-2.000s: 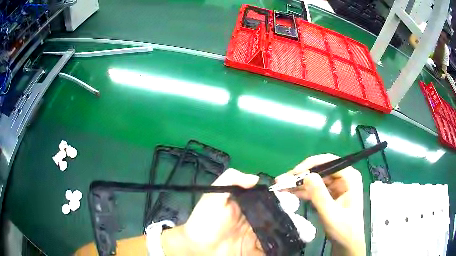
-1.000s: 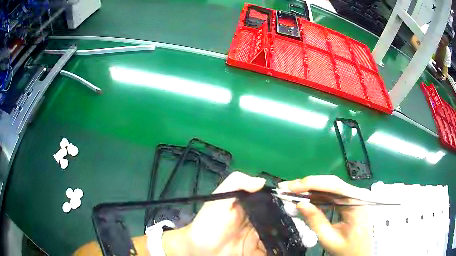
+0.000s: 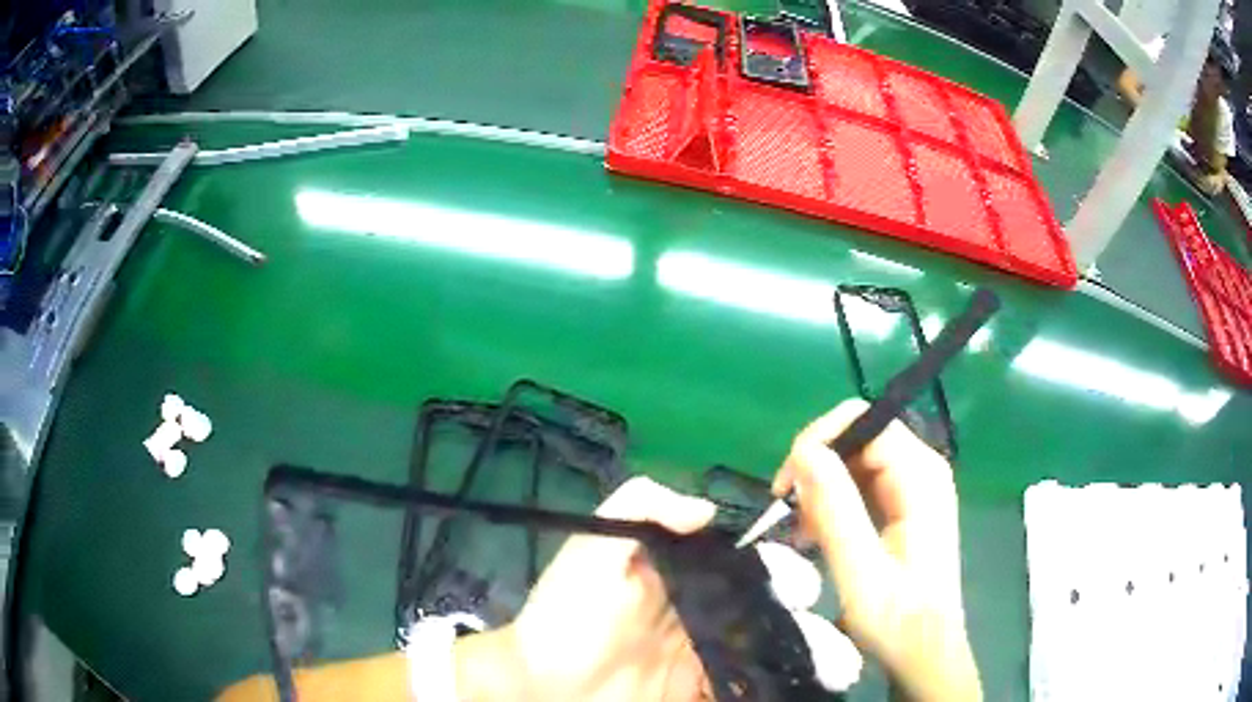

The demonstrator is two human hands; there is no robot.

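Observation:
My left hand (image 3: pixel 597 610), with a white band (image 3: pixel 434 658) on the wrist, holds a black phone frame (image 3: pixel 728 603) up close; its long side runs left to a far end at lower left. White finger cots (image 3: pixel 831 650) show at its right edge. My right hand (image 3: pixel 886 549) grips black tweezers (image 3: pixel 899 394), held like a pen. Their pale tip touches or nearly touches the frame's top right part. Whether the tip holds anything is too small to tell. The frame's lower part is cut off by the picture's edge.
Loosely stacked black frames (image 3: pixel 515 425) lie behind my left hand. A single frame (image 3: pixel 858 343) lies beyond my right hand. White clusters (image 3: pixel 205 561) are at left, a pale sheet (image 3: pixel 1137 631) at right. A red perforated tray (image 3: pixel 879 151) lies beyond, another (image 3: pixel 1208 295) far right.
The tweezers have swung from nearly flat to steeply raised, with their tip at the held frame. The single frame beyond has shifted left along the green surface. The held frame's far end has risen slightly.

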